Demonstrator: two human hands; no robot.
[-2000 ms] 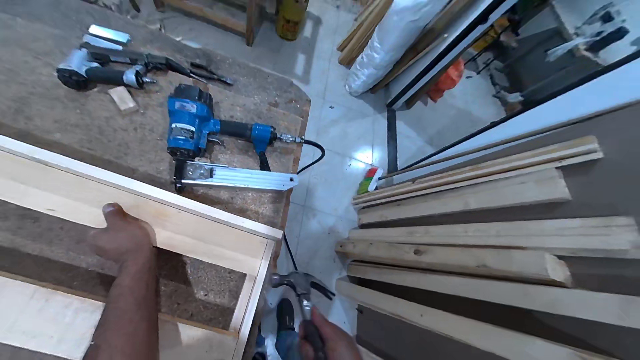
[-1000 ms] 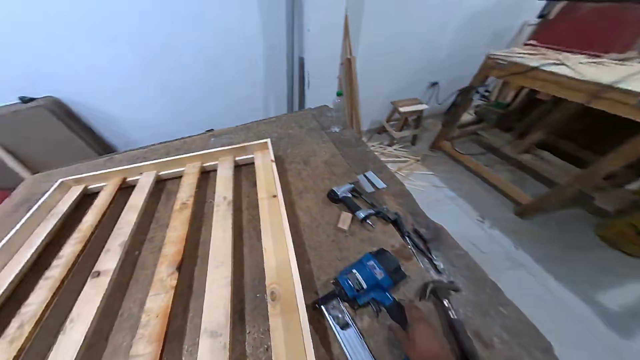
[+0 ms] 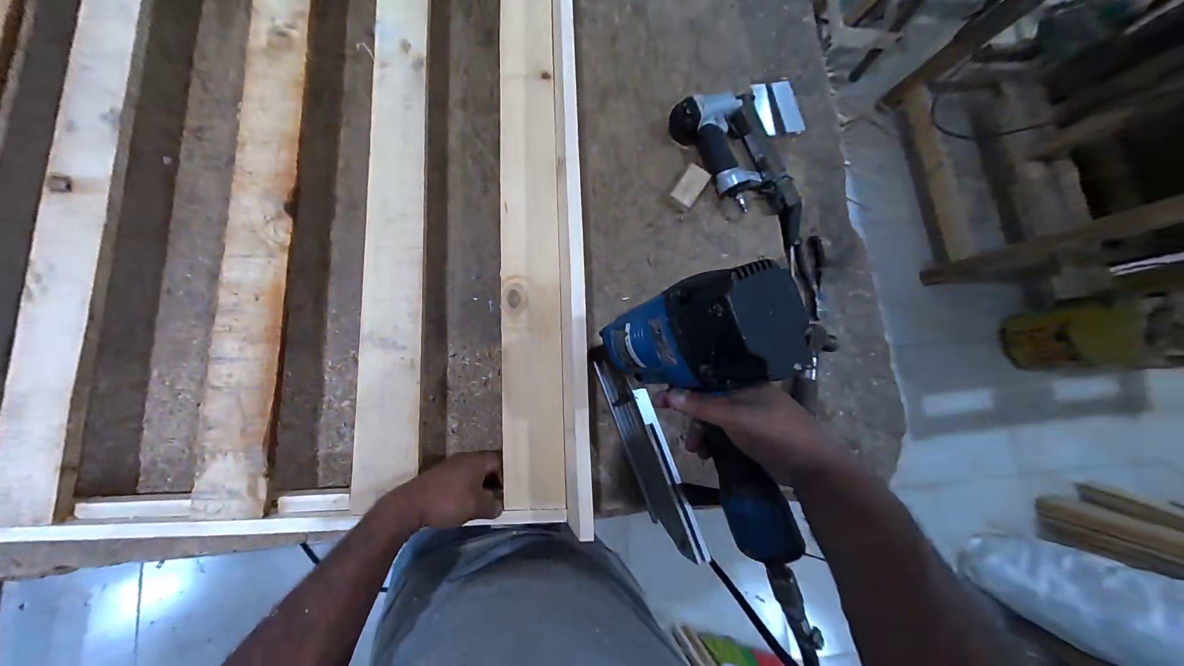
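Observation:
My right hand [image 3: 754, 425] is closed round the handle of a blue and black pneumatic nail gun [image 3: 712, 328], whose nose is beside the outer edge board [image 3: 575, 277] of a wooden slatted frame. The gun's silver magazine [image 3: 661, 472] slants toward me, and an air hose runs off its handle end. At the frame's near corner, my left hand [image 3: 462, 490] grips the near edge board beside the last slat [image 3: 532, 305]; its fingertips are partly hidden. More pale slats [image 3: 393, 259] lie parallel to the left.
On the worktable [image 3: 647, 55] beyond the gun lie a smaller air tool [image 3: 717, 139], a small wood block [image 3: 689, 187], metal strips [image 3: 778, 107] and dark tools. Right of the table are a wooden stand [image 3: 939, 176], a yellow container [image 3: 1073, 335] and stacked boards [image 3: 1110, 527] on the floor.
The nail gun, lying on the table in both earlier frames, is now in my right hand. The hammer held there earlier has left that hand. The view has swung down over the frame.

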